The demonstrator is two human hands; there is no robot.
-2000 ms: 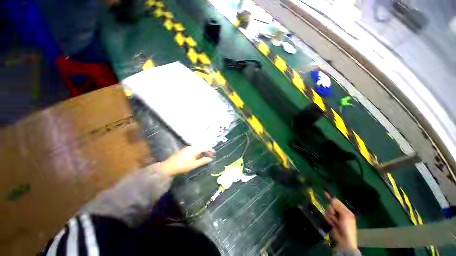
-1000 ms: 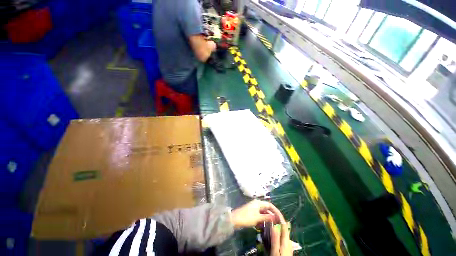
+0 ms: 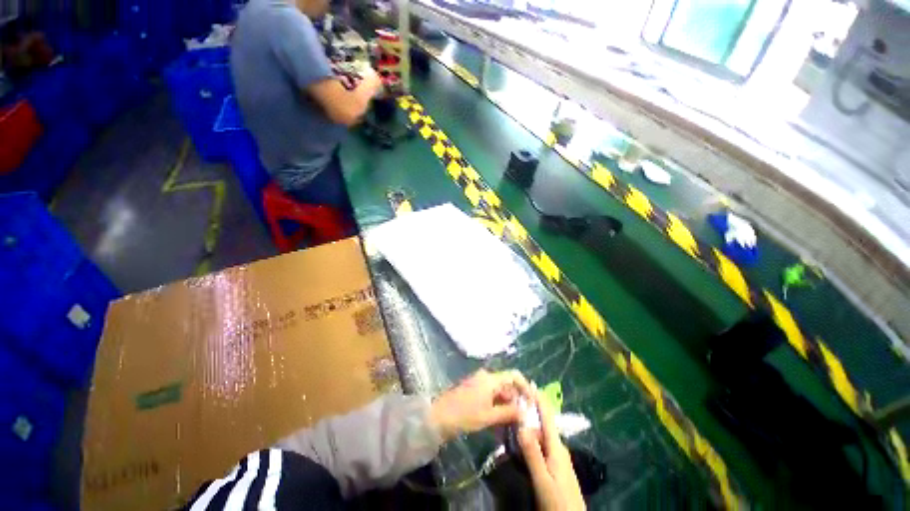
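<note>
My left hand (image 3: 481,403) and my right hand (image 3: 551,461) meet above the bench at the lower middle. A small dark piece (image 3: 514,439) lies between them, mostly hidden by the fingers, with something small and white (image 3: 528,412) at the fingertips. Which part it is cannot be told. A yellow-green item (image 3: 551,395) and a white piece (image 3: 575,424) show just beyond my right hand. A black object (image 3: 591,469), partly hidden, is right beside that hand.
White plastic bags (image 3: 461,284) lie beyond my hands. A large cardboard box (image 3: 244,364) stands left. Black sockets (image 3: 521,168) with cords lie on the green conveyor (image 3: 639,284) at right. A person (image 3: 289,95) works at the far bench; blue crates (image 3: 50,309) stand far left.
My right hand came in from the conveyor side to meet my left over the bench. Since a second ago the hands stay together, and the view has shifted slightly.
</note>
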